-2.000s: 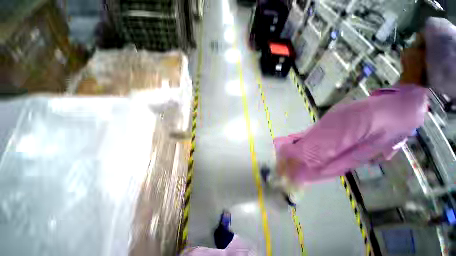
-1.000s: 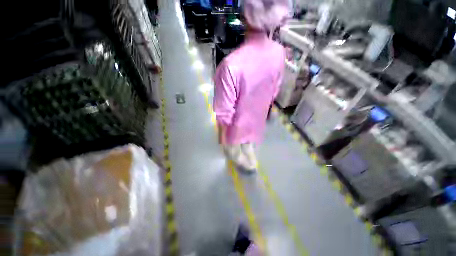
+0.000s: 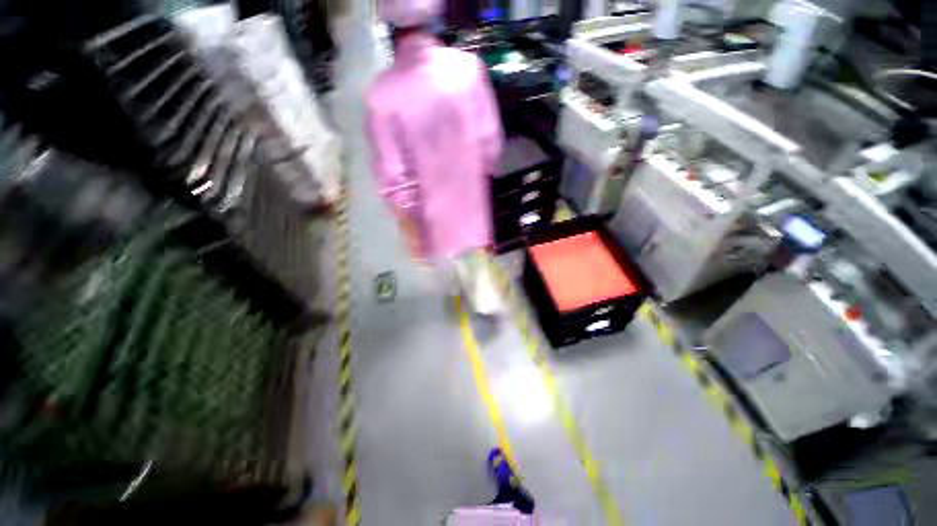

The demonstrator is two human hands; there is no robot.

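Neither of my hands shows. Nearest in front of me is the grey aisle floor point(image 3: 411, 411) with yellow and black-yellow tape lines. A dark blue shoe point(image 3: 503, 475) and a bit of pink cloth point(image 3: 488, 516) show at the bottom edge. A black bin point(image 3: 583, 326) with a red-orange lining point(image 3: 584, 269) stands on the floor right of centre. Stacked black bins point(image 3: 526, 185) with white labels stand just behind it.
A person in a pink smock and cap point(image 3: 437, 144) is ahead in the aisle, back turned. Line machines point(image 3: 812, 349) run along the right. A blurred green slotted stack point(image 3: 154, 349) and dark racks point(image 3: 175, 113) stand along the left. A small floor marking point(image 3: 385, 287) lies near the left tape.
The view has moved forward along the aisle. The wrapped pallet load has left the view at lower left. The person in pink is farther ahead and left, and the red-lined bin shows again, closer.
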